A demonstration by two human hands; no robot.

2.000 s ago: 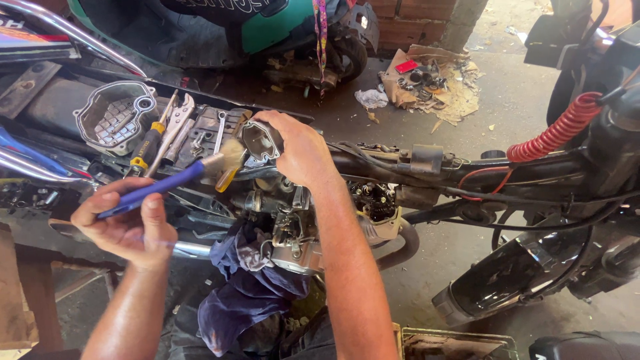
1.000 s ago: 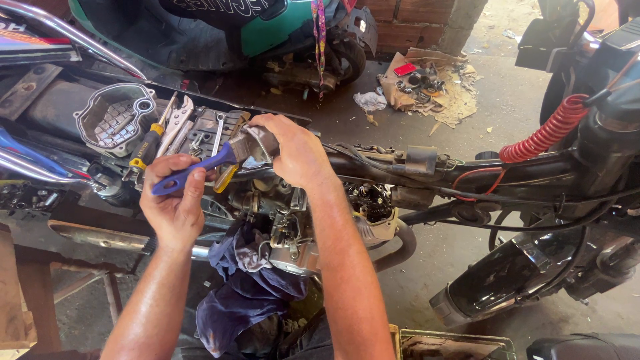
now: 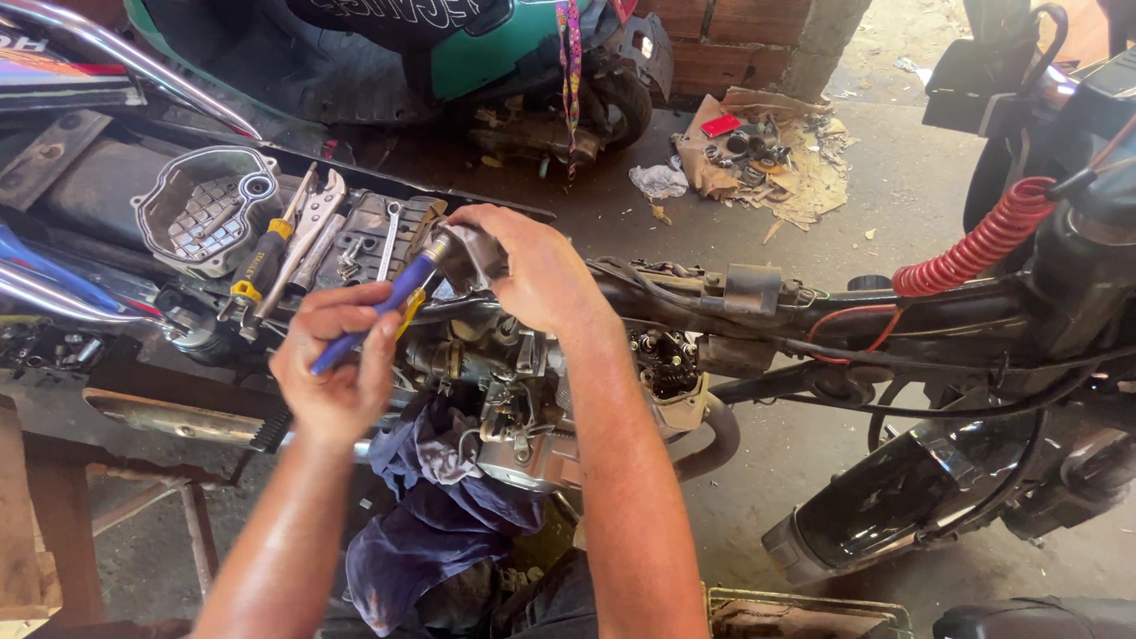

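My left hand holds a paintbrush by its blue handle, its ferrule and head angled up to the right. My right hand grips a grey metal engine part, and the brush head meets that part, its bristles mostly hidden. Just left of the part lie a combination wrench, locking pliers and a yellow and black screwdriver. A cast metal engine cover rests farther left on the motorcycle frame. Below my hands is the opened motorcycle engine.
A dark blue cloth hangs beside the engine. A red coiled hose is at the right by the frame. Small parts lie on cardboard on the floor, near a parked green scooter. A metal stand is at lower left.
The brush, apart from the metal part two seconds ago, has moved right to it and remains there. Its handle is now tilted more steeply. My right hand still holds the part.
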